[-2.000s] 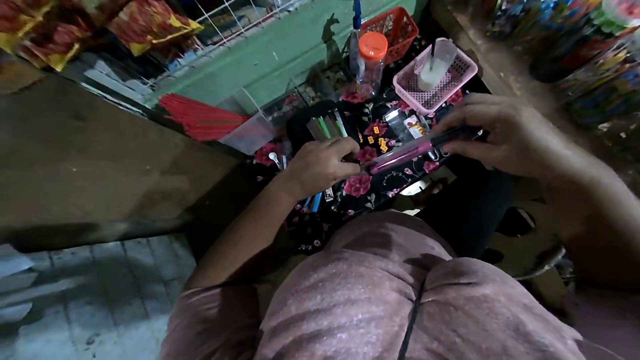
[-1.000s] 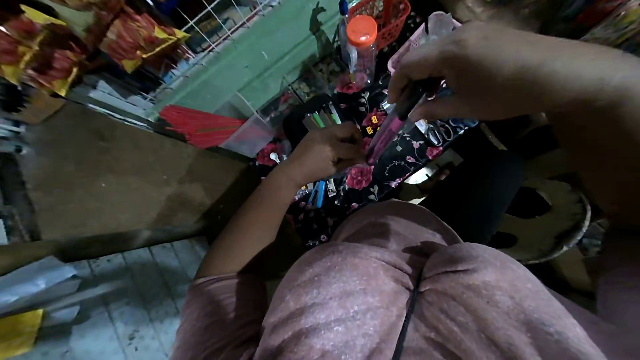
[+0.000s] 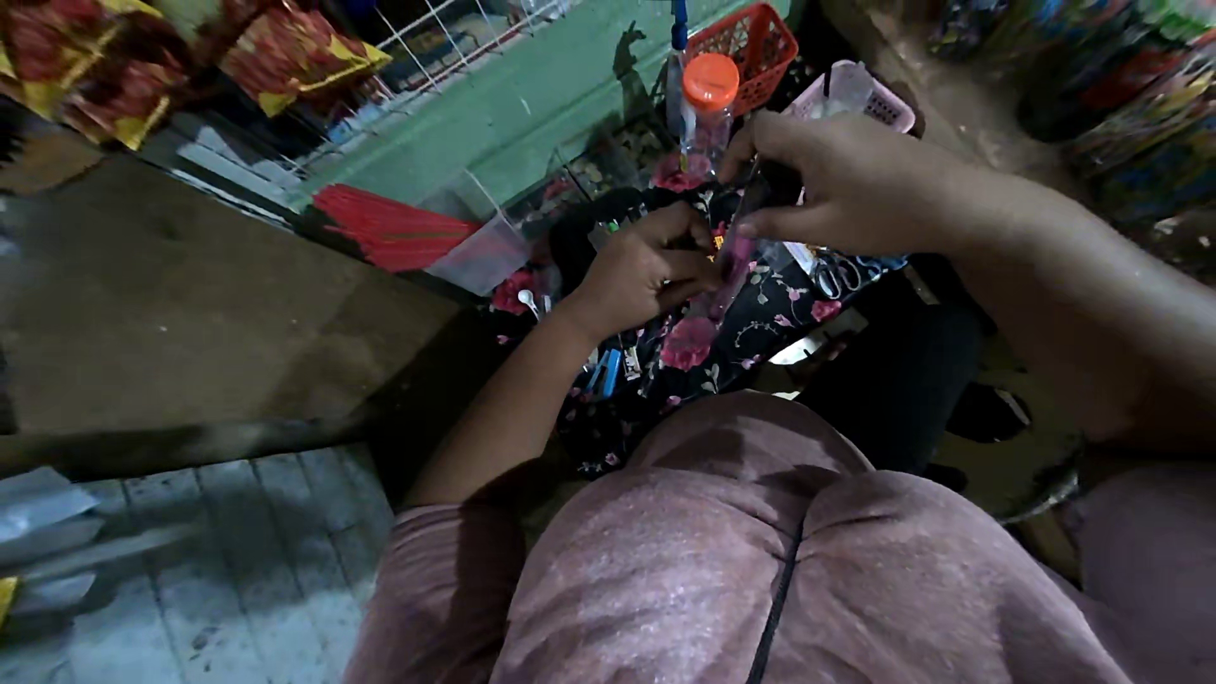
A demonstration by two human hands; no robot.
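Observation:
A narrow, clear strip-like item with pink in it (image 3: 730,277) slants between my hands above a black floral cloth (image 3: 760,328). My right hand (image 3: 826,180) grips its upper end, where a dark part shows between thumb and fingers; exactly what it is cannot be told. My left hand (image 3: 655,266) is at its left side with bent fingertips against or very near it; blur hides whether they pinch it. Small yellow pieces (image 3: 718,243) lie partly hidden behind the hands. Scissors (image 3: 836,277) rest on the cloth right of the item, and blue clips or pens (image 3: 605,372) lie below my left hand.
A jar with an orange lid (image 3: 711,84), a red basket (image 3: 760,57) and a pink basket (image 3: 888,103) stand at the back. Left of the cloth, a clear container (image 3: 484,252) holds red sticks (image 3: 389,226). Snack packets (image 3: 294,52) hang at upper left, beside a green wall (image 3: 475,119).
The pink item, nearly level between both hands two seconds ago, now slants steeply. My right hand has moved up and left from its place then, and still holds the upper end.

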